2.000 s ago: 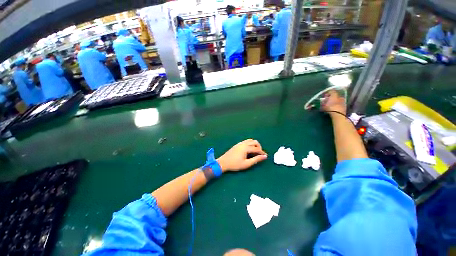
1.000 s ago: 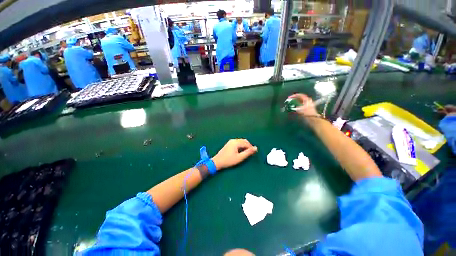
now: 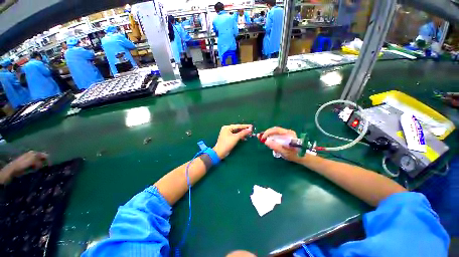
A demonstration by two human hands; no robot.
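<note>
My right hand holds a pen-sized dispensing syringe, red near the front, with a green top end and a pale air hose. Its tip points left, at the fingertips of my left hand. My left thumb and fingers are pinched on a tiny dark component, mostly hidden by the fingers. A bit of crumpled white paper shows under my right hand. A flat, angular piece of white paper lies on the green mat nearer me. A blue strap with a thin cord is on my left wrist.
A grey controller with a red lit switch and gauge stands at right, a white tube on top and a yellow item behind. A large black tray is at left, another person's hand over it. Small loose parts lie left of centre.
My right hand has come from the far right of the mat, now with the syringe at my left fingertips, and covers the crumpled papers. My left hand is slightly raised. Another person's hand has appeared at left.
</note>
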